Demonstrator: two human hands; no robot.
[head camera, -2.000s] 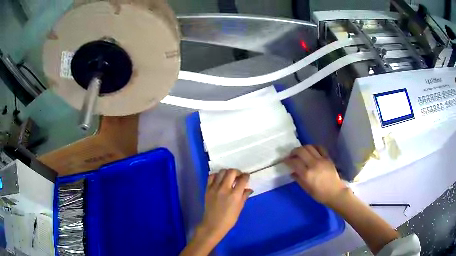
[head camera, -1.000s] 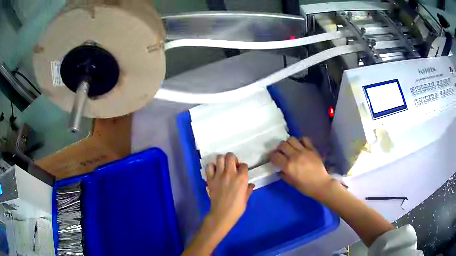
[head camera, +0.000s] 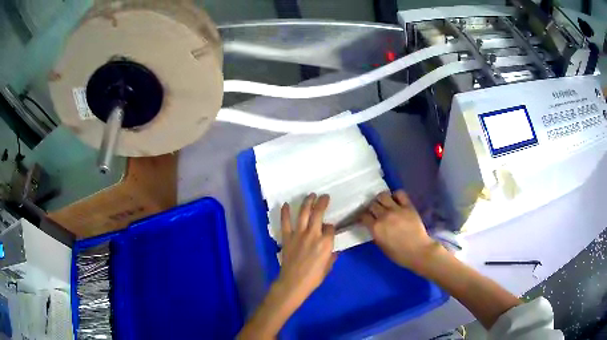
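Observation:
White strip bundles lie in rows in the upper part of the blue strip tray. My left hand lies on the lower left of the bundles, fingers spread over them, thumb toward the right. My right hand is at the lower right of the bundles, its fingers bent against the lowest row. A narrow dark gap shows between the hands above that lowest row. The fingertips of my right hand partly hide what they touch.
A cardboard supply reel is at upper left. Two white feed strips run from it to the cutting machine at right. A shallow blue tray and silvery pieces are at left. A hex key lies at right.
My left hand's fingers have spread and extended up over the bundles. My right hand has shifted slightly lower. The feed strips sway and hang differently. The whole view has shifted a little.

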